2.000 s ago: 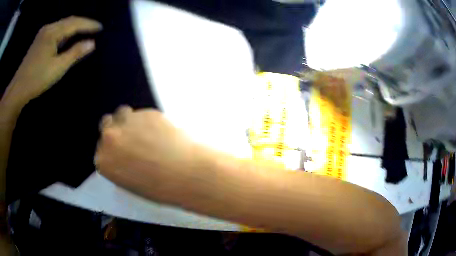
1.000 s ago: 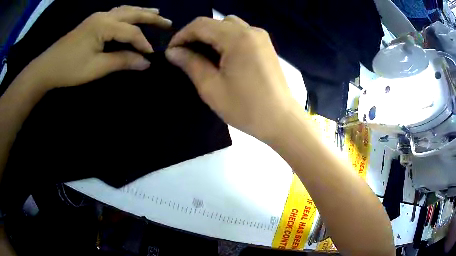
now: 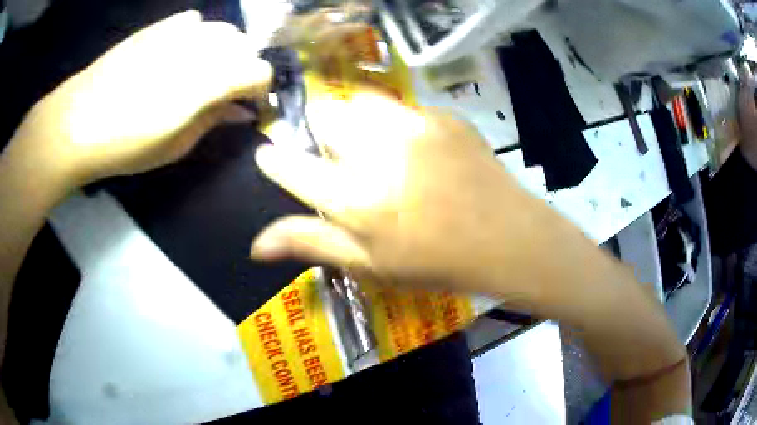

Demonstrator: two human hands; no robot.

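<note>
The black fabric piece (image 3: 207, 224) lies in front of me, its near corner reaching the yellow tape (image 3: 290, 340). My left hand (image 3: 158, 95) is over its upper part, fingers curled and overexposed; whether they pinch the cloth cannot be told. My right hand (image 3: 398, 183) is blurred, palm down across the metal guide (image 3: 353, 319), with thumb and forefinger spread at the fabric's right edge. The guide runs between yellow tape bands, and its middle is hidden by my right hand. Part of the sewing machine (image 3: 456, 29) shows at the top; the needle area is unclear.
A spare black piece (image 3: 544, 108) lies right of the machine. Farther right are narrow dark strips (image 3: 672, 149), red and orange items (image 3: 681, 114) and a white side tray (image 3: 701, 241) with dark scraps. Dark cloth (image 3: 407, 386) is below the table edge. A person's arm (image 3: 747, 108) shows far right.
The view has swung right. Both hands and the black fabric have come to the metal guide and yellow tape. The right hand's fingers, pinched together at the cloth one second ago, are now spread.
</note>
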